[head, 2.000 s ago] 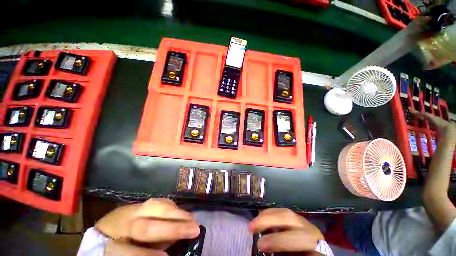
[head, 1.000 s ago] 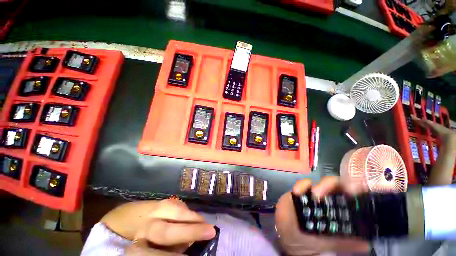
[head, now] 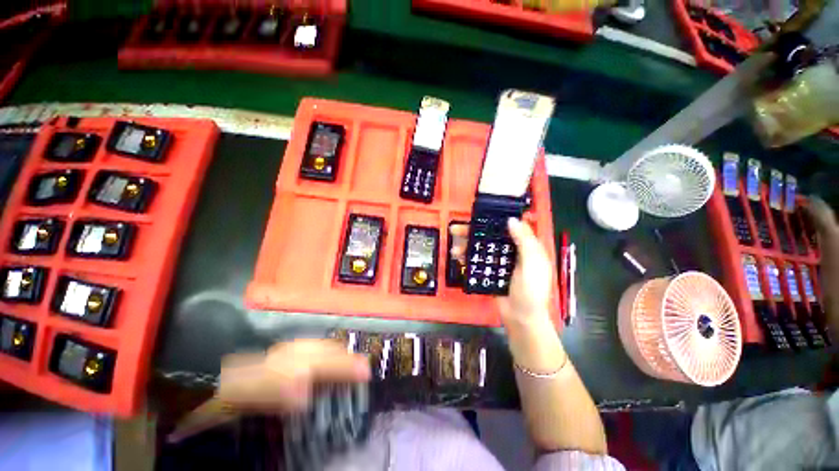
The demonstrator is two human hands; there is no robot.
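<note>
My right hand (head: pixel 529 281) holds an open flip phone (head: pixel 497 221) over the right part of the middle red tray (head: pixel 304 248). Its long bright screen is up and its keypad with white digits faces me. My left hand (head: pixel 290 373) is blurred near the table's front edge, on a blurred dark phone with a keypad (head: pixel 331 428). Another open phone (head: pixel 425 152) stands in the tray's upper row. Closed dark phones (head: pixel 361 248) lie in other pockets; one is partly hidden behind the held phone.
Flat brown-black rectangles (head: pixel 405 354) lie along the near edge. A full phone tray (head: pixel 175 212) is at left, another tray (head: pixel 727 221) at right beside a person's hand. A pink fan (head: pixel 681 327), white fan (head: pixel 672 179) and pens (head: pixel 568 276) are right. A tray (head: pixel 230 60) sits on the green conveyor.
My right hand has moved up from the front edge to over the tray with an open phone. My left hand has shifted slightly left. A tray has appeared on the conveyor at upper left.
</note>
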